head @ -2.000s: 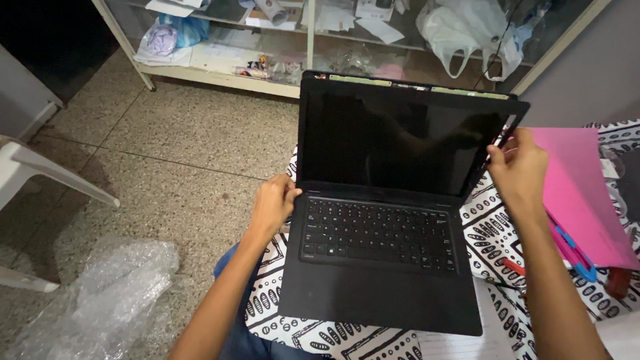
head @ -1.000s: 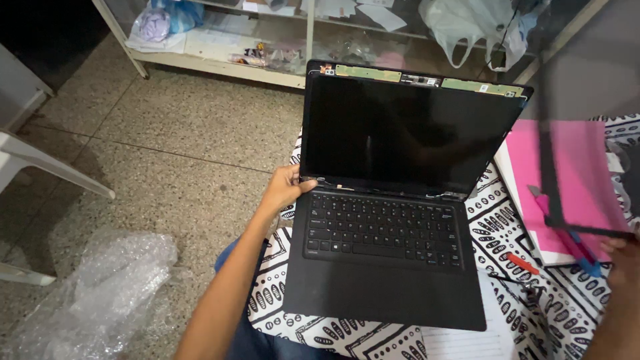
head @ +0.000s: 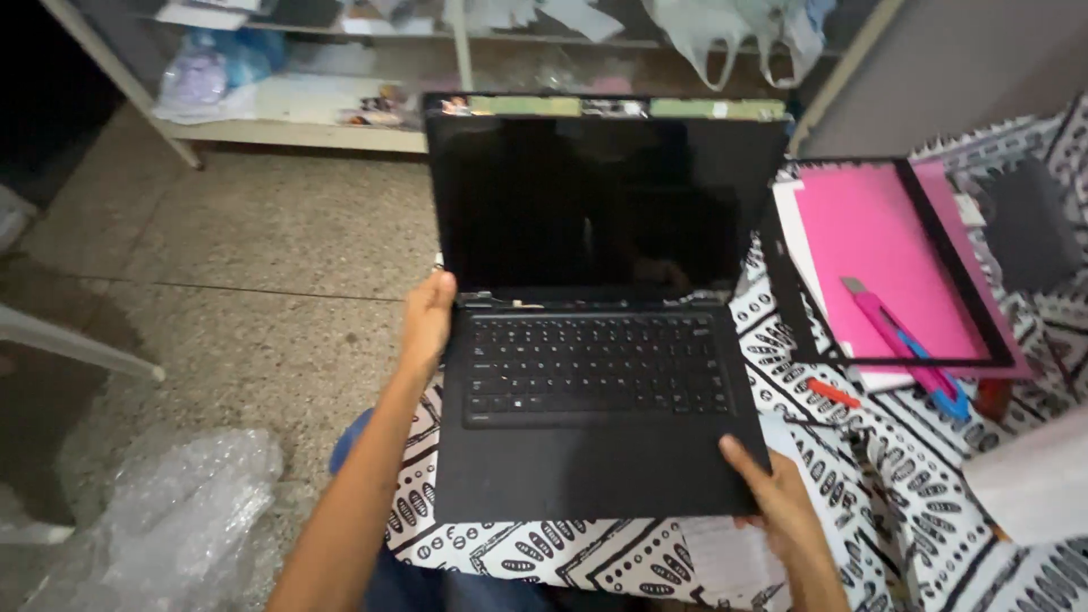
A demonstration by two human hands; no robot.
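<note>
A black laptop (head: 586, 459) stands open before me on a black-and-white patterned cloth. Its screen panel (head: 595, 204) has no frame around it, and green strips show along the top edge. My left hand (head: 429, 323) grips the laptop's left side near the hinge. My right hand (head: 769, 484) holds the front right corner of the base, thumb on the palm rest and fingers partly hidden below. The thin black screen bezel (head: 943, 246) lies at the right over a pink sheet (head: 867, 255). A pink and blue utility knife (head: 905, 344) rests there too, with a small red stick (head: 833, 393) beside it.
Crumpled bubble wrap (head: 195, 501) lies on the speckled floor at the lower left. A white plastic chair leg (head: 81, 340) reaches in from the left. Behind the laptop stands a shelf unit (head: 297, 132) with bags and papers. Lined paper (head: 731, 552) lies partly under the laptop.
The bezel has come off the screen and now lies over the pink sheet. My right hand has moved from the screen's right edge, out to the right with the bezel, then to the base's front corner.
</note>
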